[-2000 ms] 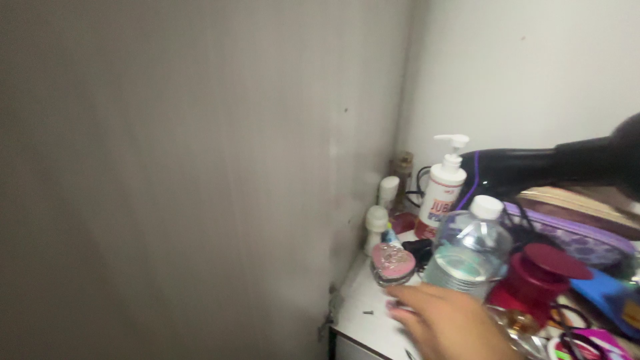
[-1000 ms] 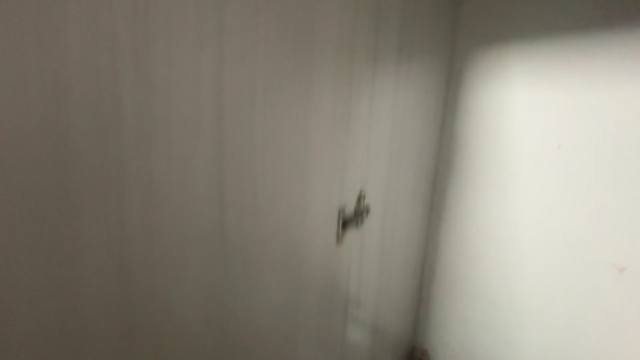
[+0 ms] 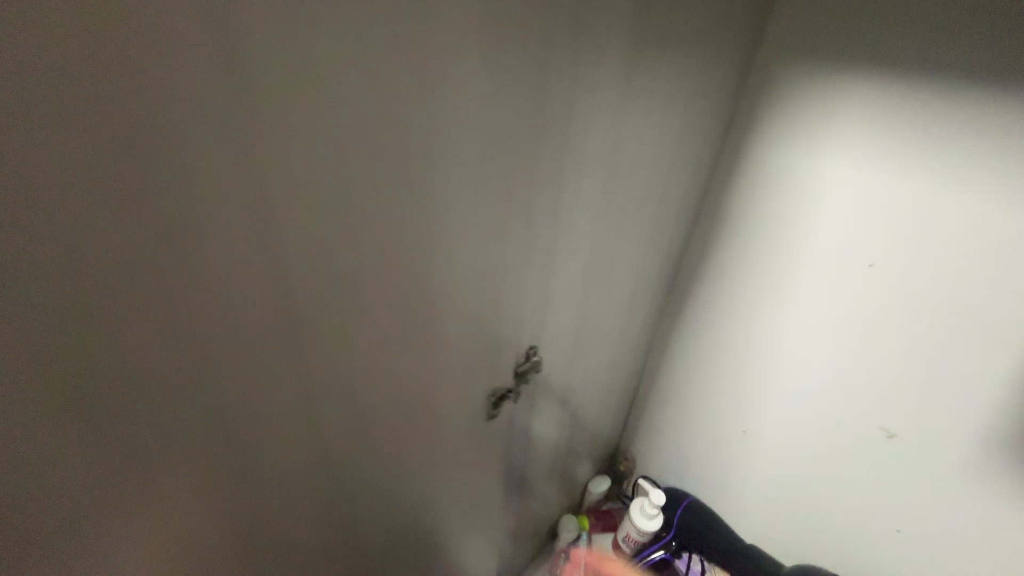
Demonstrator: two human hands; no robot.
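Note:
Part of one hand (image 3: pixel 604 563), blurred, shows at the bottom edge of the view; I take it for my right hand, and most of it lies out of frame. Its fingers are beside a white pump bottle (image 3: pixel 640 524) with red print. What the hand holds, if anything, cannot be made out. A black hair dryer (image 3: pixel 708 528) with a purple line lies right of the bottle. Small white-capped containers (image 3: pixel 597 490) stand to the left, near a yellow-green cap (image 3: pixel 583 523). My left hand is out of view.
A grey panel (image 3: pixel 280 280) fills the left side, with a metal hinge (image 3: pixel 516 382) on it. On the right a pale wall (image 3: pixel 848 320) meets the grey surface in a corner. The panel comes close to the containers.
The view has tilted up strongly since the earliest frame, where the hand was over the crowded surface near a clear bottle. One second ago no hand showed; fingertips now show at the bottom.

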